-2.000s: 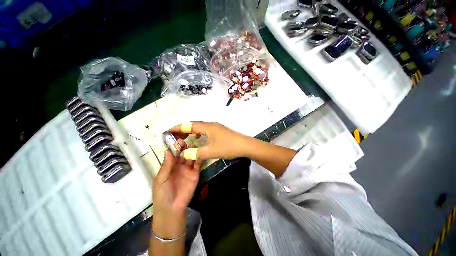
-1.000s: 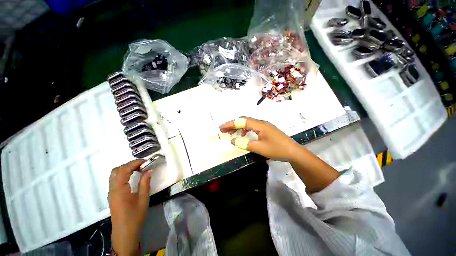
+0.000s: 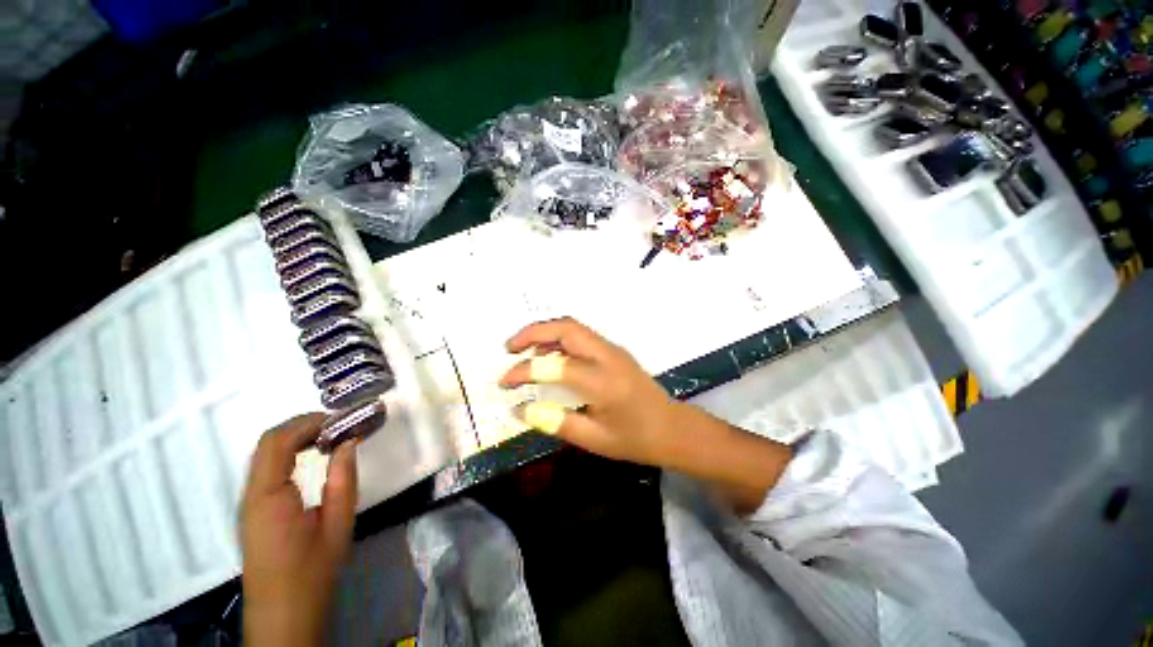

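My left hand (image 3: pixel 293 499) is at the near end of a row of dark cases with silver-grey rims (image 3: pixel 323 303). Its thumb and finger are on the end of the nearest case (image 3: pixel 352 427), which lies in the left white tray (image 3: pixel 139 367). My right hand (image 3: pixel 588 392), with pale yellow finger cots, hovers over the white-yellow sheet (image 3: pixel 531 278), empty, with fingers apart. A loose pile of small red-orange and white parts (image 3: pixel 714 209) lies on the sheet's far part, with a thin dark pointed item (image 3: pixel 651 255) at its edge.
Clear bags stand behind the sheet: one with black parts (image 3: pixel 379 171), one grey (image 3: pixel 550 145), one reddish (image 3: pixel 689 120). A right white tray (image 3: pixel 980 291) holds jumbled cases (image 3: pixel 942 95). Ribbed white trays (image 3: pixel 841 386) lie at the front right. Grey floor is beyond.
The hands have parted. My left hand has carried a case from the sheet to the row's near end. My right hand has let go and stays over the sheet. The view has shifted.
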